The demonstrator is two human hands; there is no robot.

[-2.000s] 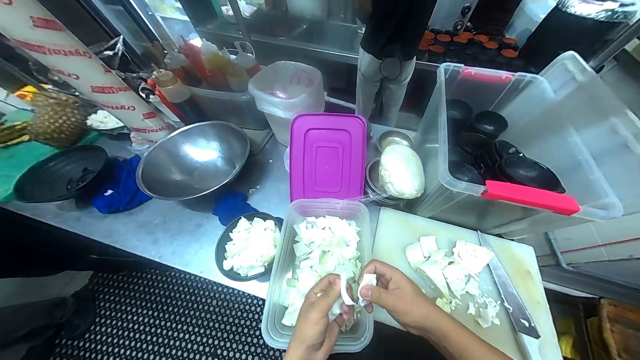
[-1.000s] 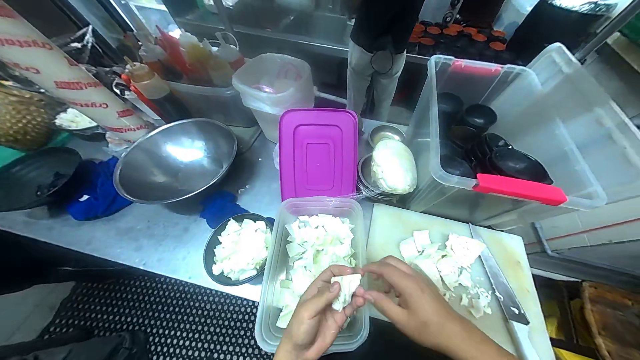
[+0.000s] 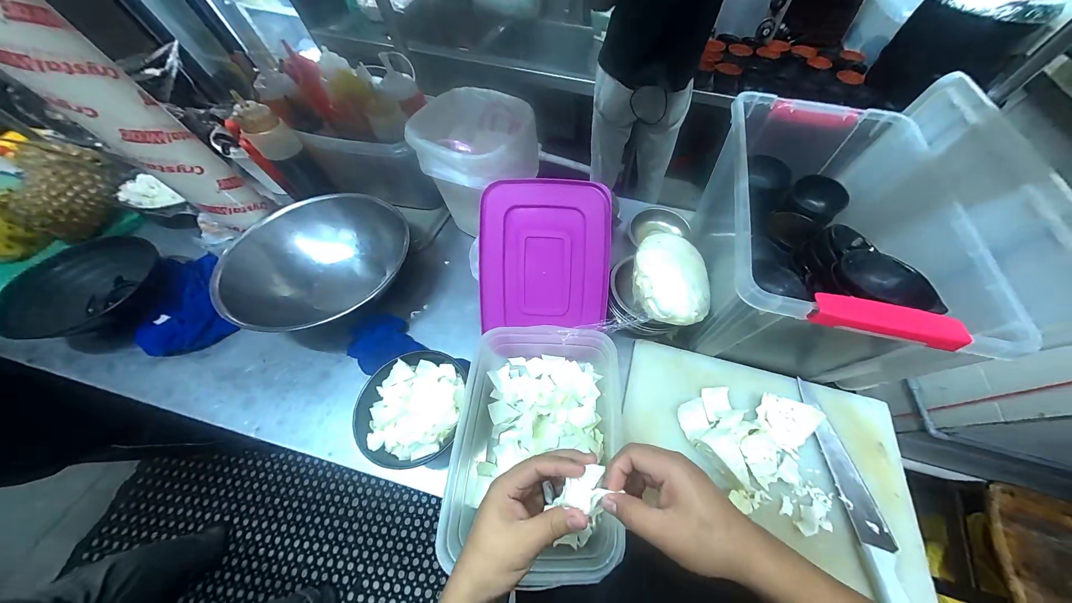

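Observation:
Over the near end of a clear plastic container (image 3: 457, 511), my left hand (image 3: 528, 515) holds a clump of white leafy pieces, likely cabbage (image 3: 578, 494). The thumb and fingertips of my right hand (image 3: 670, 502) pinch the clump's right edge. Cut white pieces (image 3: 544, 402) fill much of the container. A black bowl (image 3: 362, 419) of similar pieces stands touching or close to its left side. To the right, a cutting board (image 3: 662, 368) bears more cut pieces (image 3: 754, 435) and a knife (image 3: 850, 477) with a white handle.
Behind the container lies a purple lid (image 3: 544, 251). A pale wrapped cabbage-like head (image 3: 670, 279) rests on small metal bowls (image 3: 624, 289). A steel bowl (image 3: 310, 260) and blue cloths (image 3: 188, 310) are left; a large clear bin (image 3: 754, 276) of black bowls is right. A person (image 3: 645, 92) stands beyond the counter.
My fingers have shifted around the white clump, which looks more broken up than one second ago. Both hands stay over the container's near end.

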